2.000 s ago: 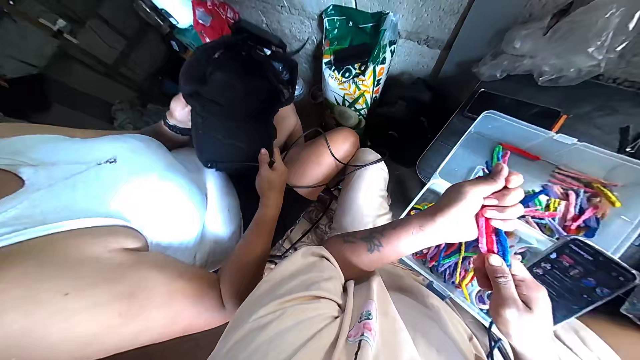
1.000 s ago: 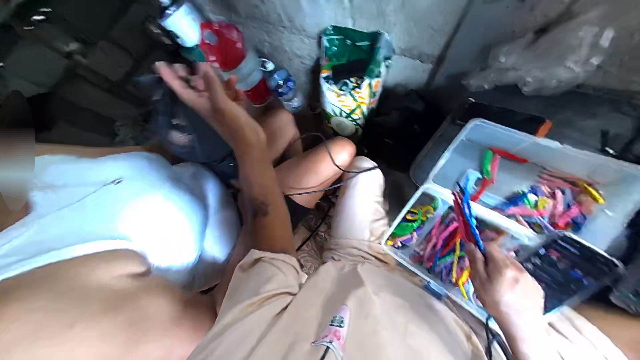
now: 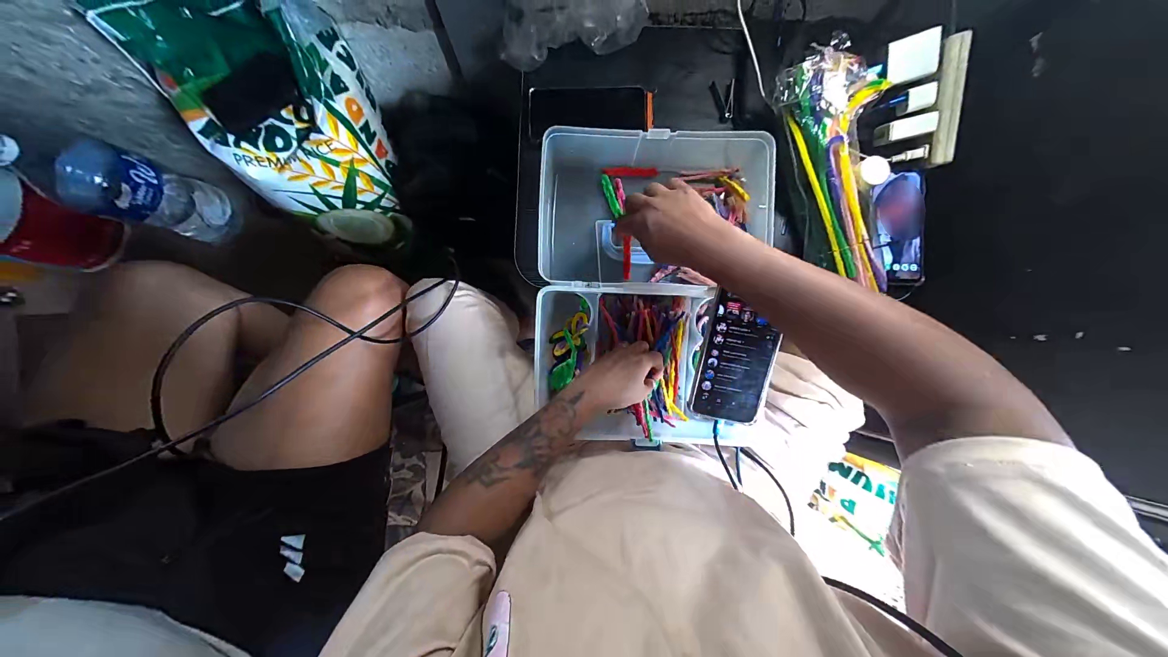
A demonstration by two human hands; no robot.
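Observation:
A clear plastic box (image 3: 550, 205) lies open on my lap and the table edge, its lid side above and its divided compartments below. My left hand (image 3: 627, 374), on a tattooed forearm, rests over the middle compartment among bundled pipe cleaners (image 3: 675, 356), fingers curled; whether it grips one is hidden. My right hand (image 3: 668, 219) reaches into the upper part, fingers bent down beside a red pipe cleaner piece (image 3: 627, 259) and a green one (image 3: 610, 193); its grip is unclear. More coloured pieces (image 3: 730, 190) lie to its right. A lit smartphone (image 3: 735, 360) covers the right compartment.
On the dark table are a bag of long pipe cleaners (image 3: 839, 173), a second phone (image 3: 901, 228), white blocks (image 3: 912, 57) and a dark flat device (image 3: 587, 109). A seated person's knee (image 3: 360, 297), a looped black cable (image 3: 265, 306), a bottle (image 3: 141, 187) and a printed sack (image 3: 301, 155) are left.
The view has swung right. My left hand, earlier raised away from the box, is now over the middle compartment. My right hand has moved into the upper part; the red and blue bundle it held no longer shows there.

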